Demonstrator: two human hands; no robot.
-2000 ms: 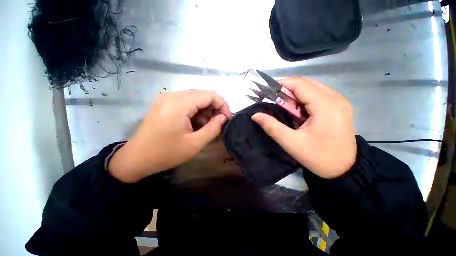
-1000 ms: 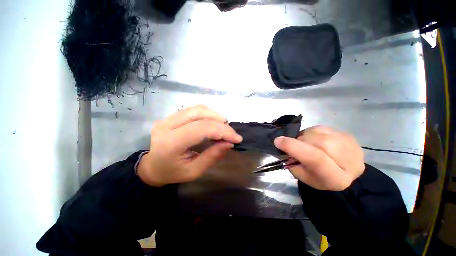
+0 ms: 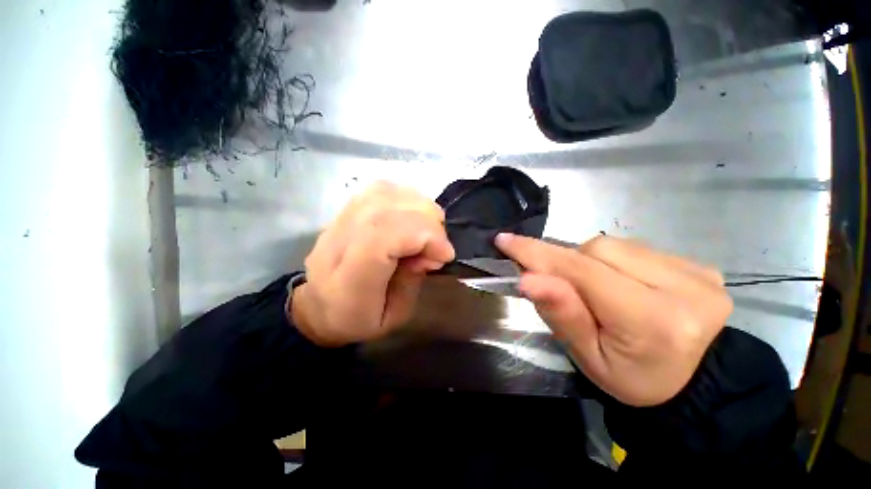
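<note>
A black pouch [image 3: 495, 208] is held up over the metal table, its mouth partly open on the far side. My left hand [image 3: 377, 263] pinches its left edge between thumb and fingers. My right hand [image 3: 626, 310] has a fingertip against the pouch's near right side. The thread snips [image 3: 492, 282] are in my right hand; a blade shows, blurred and pale, pointing left below the pouch. Their grip is hidden by my fingers. Any thread end at the left pinch is too small to tell.
A fuzzy black thread waste pile [image 3: 186, 81] lies at the far left. Other black pouches [image 3: 606, 72] lie stacked at the far right of the metal table [image 3: 401, 143]. A thin cord [image 3: 774, 280] runs right from my right hand. Small clippings are scattered about.
The pouch has tilted so its mouth now shows. My right hand has moved a little right, its fingers more extended, the snips below the pouch. The view has shifted slightly.
</note>
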